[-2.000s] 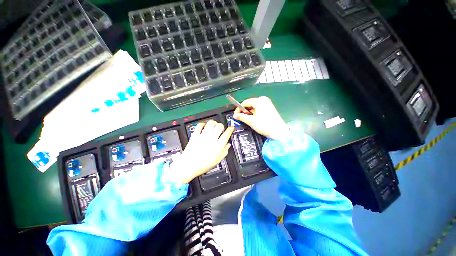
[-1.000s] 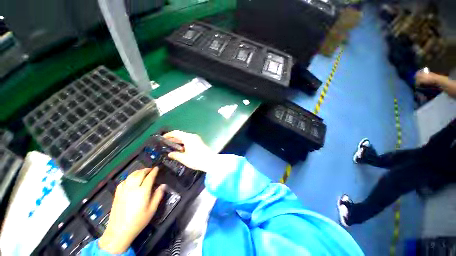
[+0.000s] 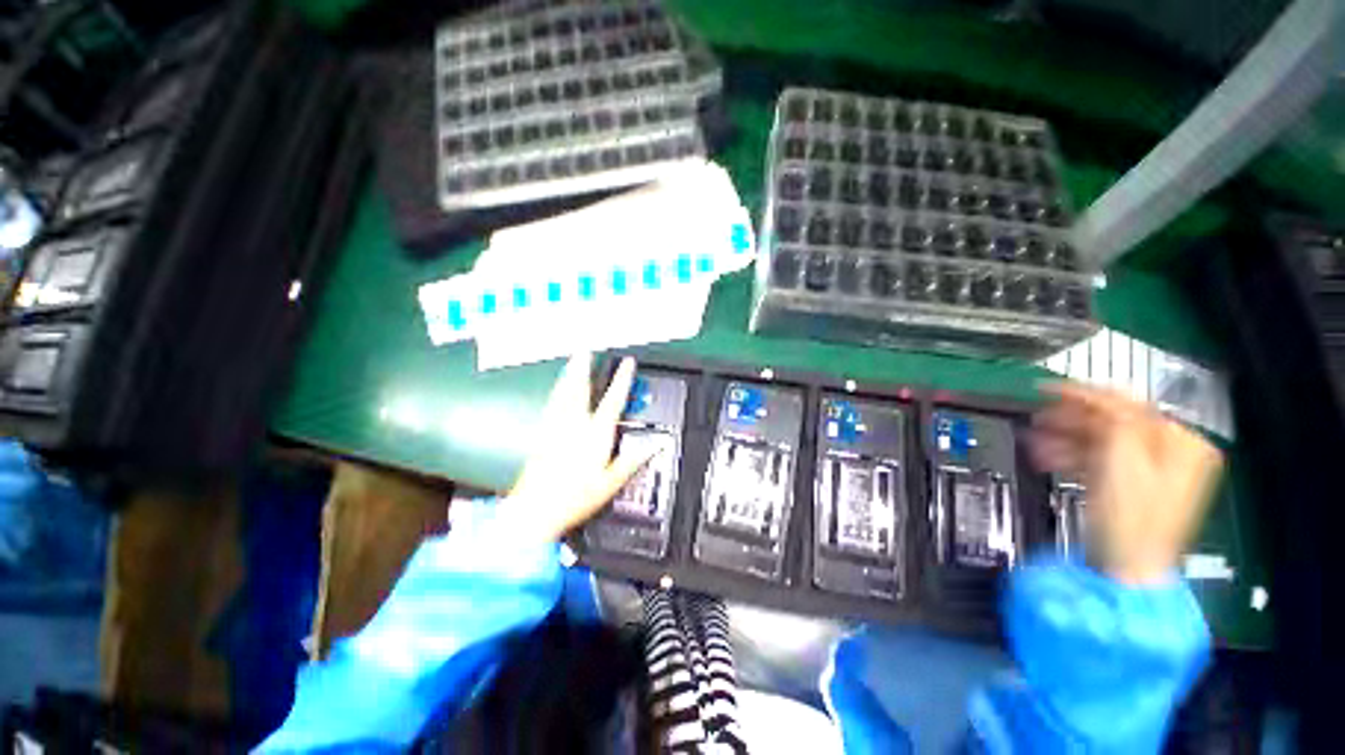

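A black foam carrier tray (image 3: 918, 587) lies in front of me with several dark phone-like units side by side. A unit near the middle (image 3: 860, 502) has a blue piece at its top end and a pale block below. My left hand (image 3: 578, 457) is at the tray's left end, fingers spread over the leftmost unit, thumb on or above it. My right hand (image 3: 1128, 465) is blurred over the right end of the tray and partly hides the unit there. Whether it holds anything cannot be told.
A sheet with blue tabs (image 3: 590, 328) lies behind the tray. A clear blister tray stack (image 3: 922, 328) stands behind right, thinner blister trays (image 3: 568, 111) behind left. A pale post (image 3: 1217, 126) and label strip (image 3: 1136, 369) are at right. Tall foam trays (image 3: 221, 280) stand left.
The view has swung back left from the floor and walking person. My left hand has moved to the tray's left end. My right hand has lifted off the units and is blurred.
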